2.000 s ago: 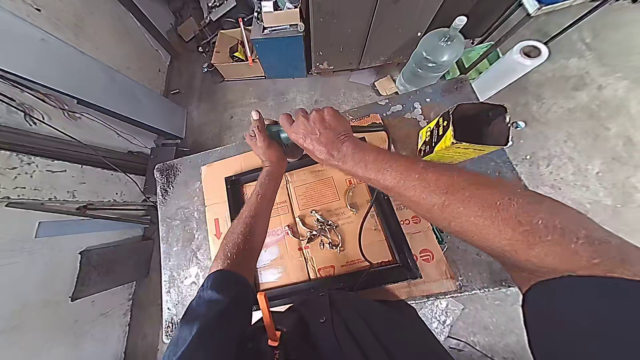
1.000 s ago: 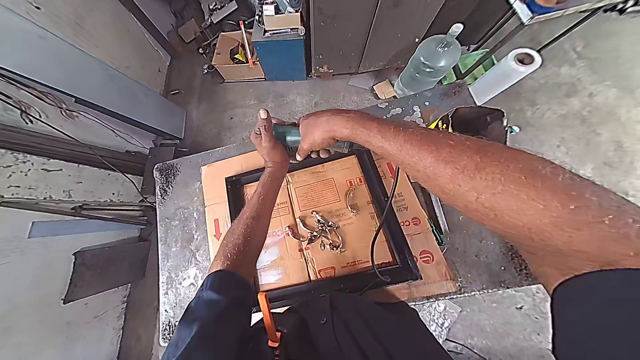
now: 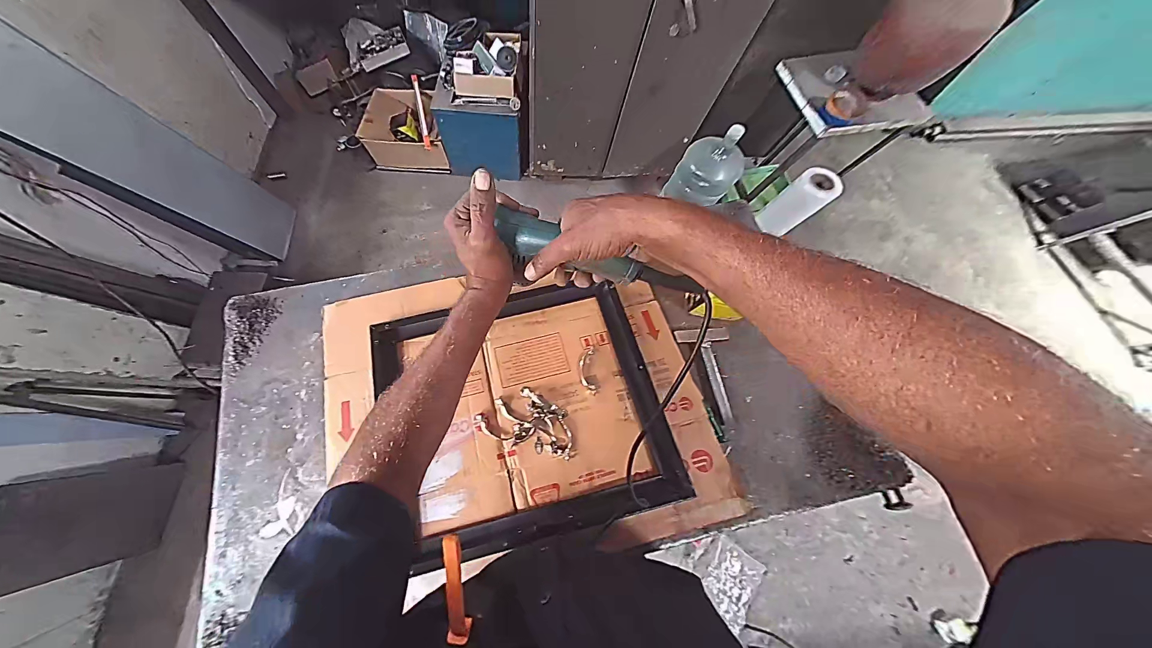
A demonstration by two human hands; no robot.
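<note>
A green corded power tool (image 3: pixel 531 236) lies crosswise above the far edge of a black rectangular frame (image 3: pixel 625 360). My left hand (image 3: pixel 481 225) is round its left end, thumb pointing up. Farther right, my right hand (image 3: pixel 594 236) grips the tool's body. What the tool's working end touches is hidden. Its black cable (image 3: pixel 682 373) hangs from the right end and runs down over the frame's right side. The frame rests on flattened cardboard (image 3: pixel 355 360). Inside it lies a small pile of shiny metal handles (image 3: pixel 540 423), with one curved handle (image 3: pixel 588 369) apart.
The cardboard lies on a worn metal-topped table (image 3: pixel 261 396). An orange clamp or strap (image 3: pixel 454 585) is at the near edge. Beyond the table stand a clear water jug (image 3: pixel 706 166), a white plastic-wrap roll (image 3: pixel 801 200), an open cardboard box (image 3: pixel 382 135) and a blue cabinet (image 3: pixel 477 135).
Both hands have kept hold of the green tool, and the right forearm has swung outward since the first frame. The black and yellow box at the right is now mostly hidden behind that arm.
</note>
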